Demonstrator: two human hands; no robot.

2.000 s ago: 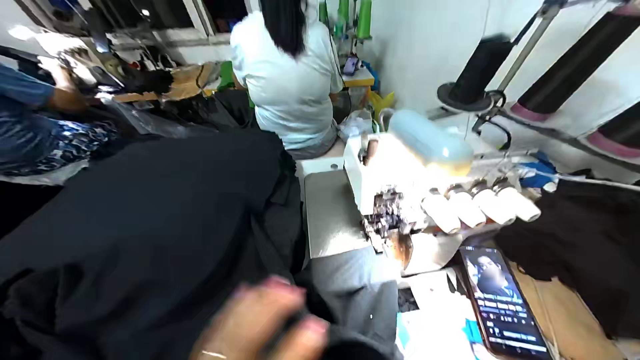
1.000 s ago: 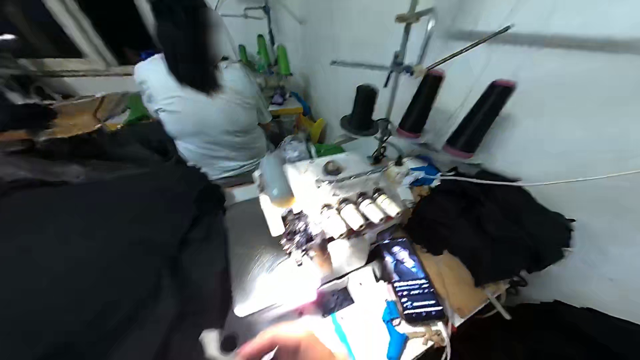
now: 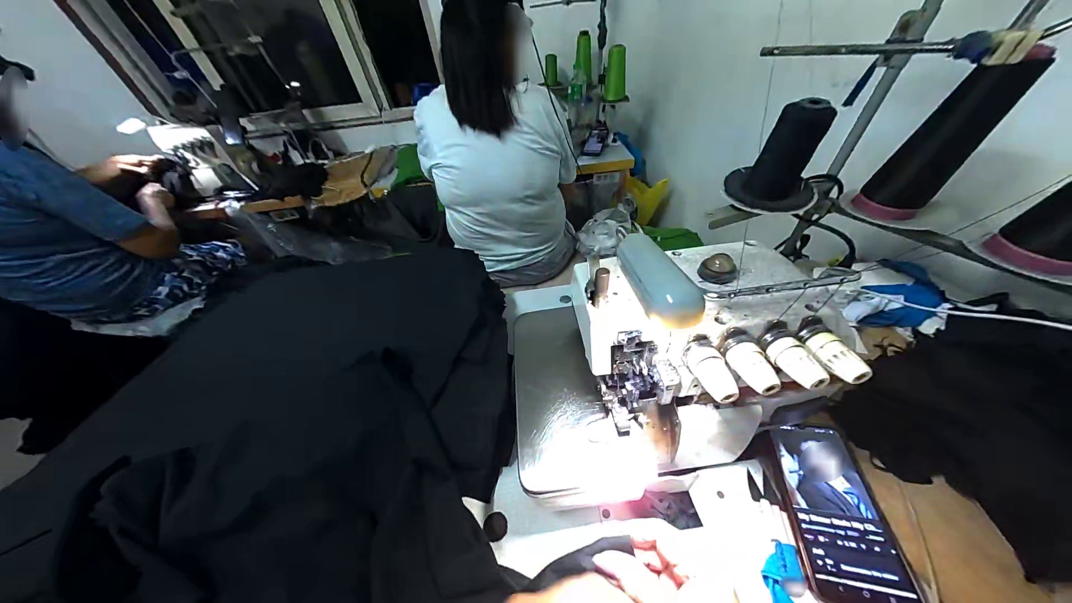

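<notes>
An overlock sewing machine (image 3: 636,335), brightly lit, stands right of centre with its flat metal plate (image 3: 553,402) on the left side. Black fabric (image 3: 335,352) is heaped beside it on the left. At the bottom edge, in front of the machine, one hand (image 3: 636,569) touches a dark strip of cloth (image 3: 578,561), its fingers partly washed out by the glare. It seems to be my right hand, though the frame cuts it off; whether it grips the cloth is unclear. My left hand cannot be made out.
A smartphone (image 3: 846,511) lies at the right beside a blue cloth scrap (image 3: 783,569). More black fabric (image 3: 955,419) lies farther right, below black thread cones (image 3: 779,159) on a stand. Two people sit beyond: one (image 3: 502,176) ahead, another (image 3: 75,226) at the left by a machine.
The view has swung left and back since one second ago. The hand remains low in front of the machine, now beside a dark strip of cloth.
</notes>
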